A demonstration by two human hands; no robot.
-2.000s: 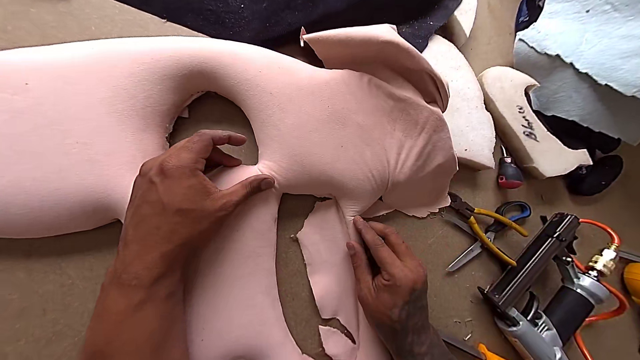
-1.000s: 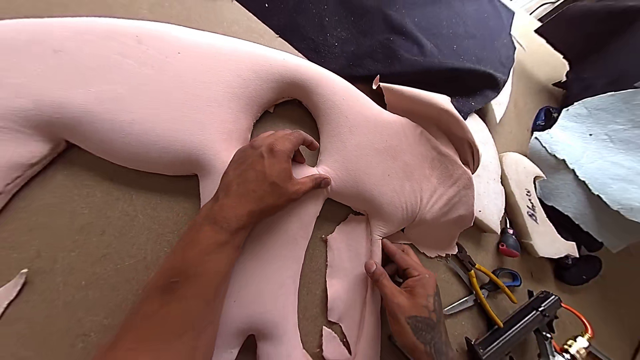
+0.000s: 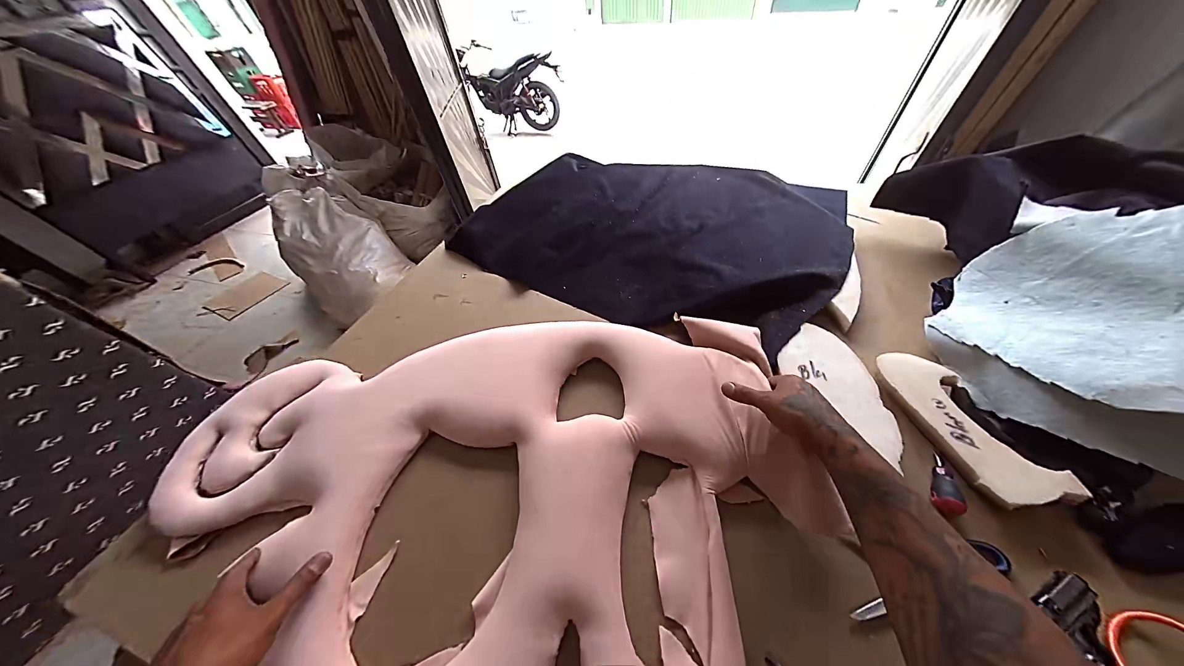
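A padded piece covered in pink fabric (image 3: pixel 573 499), with curved arms, a curled left end and an oval hole, lies across the board. My left hand (image 3: pixel 245 606) grips its lower left arm, thumb on top and fingers around the outer side. At its right end my right hand (image 3: pixel 782 400) rests on the fabric's edge, thumb pointing left; its fingertips are partly hidden. Loose pink flaps hang beside and below that right end. A narrow strip of fabric (image 3: pixel 680 527) runs down at the lower right.
Dark cloth (image 3: pixel 666 236) covers the board's far side. At right are marked foam pieces (image 3: pixel 971 435), a screwdriver (image 3: pixel 947 486), partly hidden scissors (image 3: pixel 869 609), an orange hose (image 3: pixel 1142 629) and pale blue sheeting (image 3: pixel 1064 305). White sacks (image 3: pixel 338 240) stand beyond, and a motorcycle (image 3: pixel 523 88) outside.
Both hands have left the middle seam area: my left hand is now on the lower left arm, my right hand at the right end. The view has tilted up and widened.
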